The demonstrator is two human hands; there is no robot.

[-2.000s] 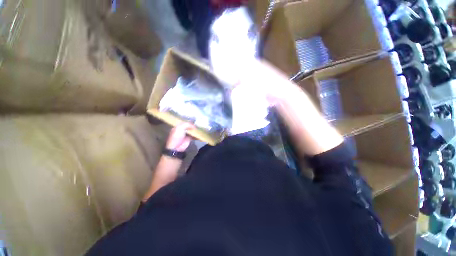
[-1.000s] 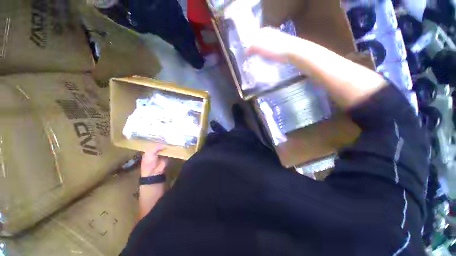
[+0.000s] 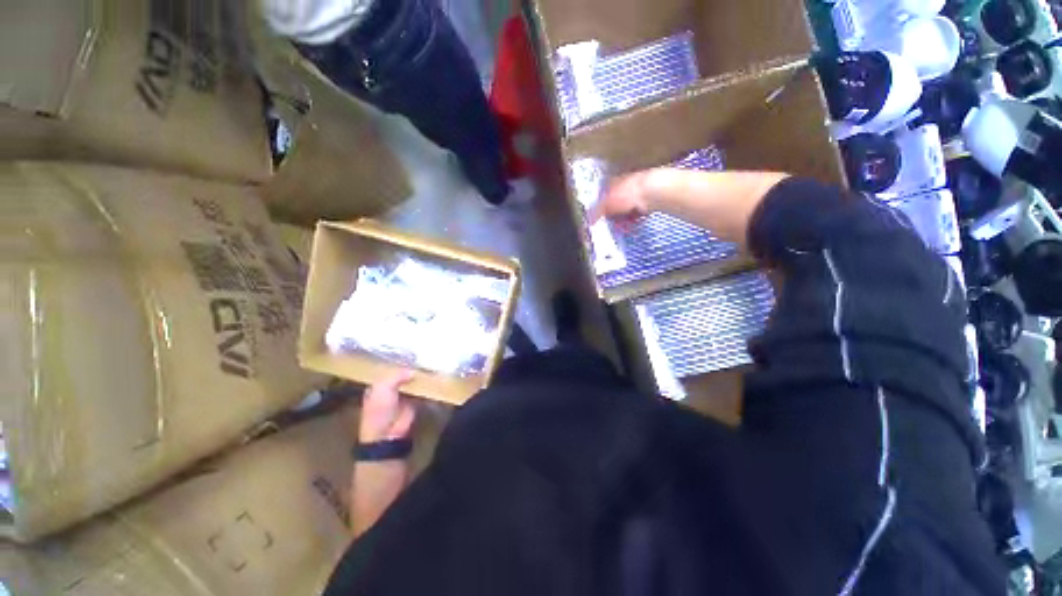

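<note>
My left hand (image 3: 387,405) grips the near wall of a small open carton (image 3: 481,385), held left of my body. Shiny clear-bagged parts (image 3: 419,314) cover its bottom. My right hand (image 3: 624,200) reaches into a deep packing carton (image 3: 769,116) in the row at right. Its fingers touch or hold a white bagged packet (image 3: 594,210) at the carton's left side, beside ribbed silvery wrapped contents (image 3: 675,247); whether it still grips the packet is unclear. The cartons before and behind it hold similar ribbed contents, each with a white packet along the left side.
Large bulk cartons (image 3: 128,314) with black print stand at left. A person's dark-clothed leg (image 3: 408,87) is at top centre, beside a red object (image 3: 512,111). White and black rounded moulded parts (image 3: 868,87) stand in rows beyond the cartons. Grey floor (image 3: 448,221) shows between.
My right hand has gone down into a carton; the large bright packets under it one second ago now lie lower or out of sight. The small carton has shifted slightly right and down in view.
</note>
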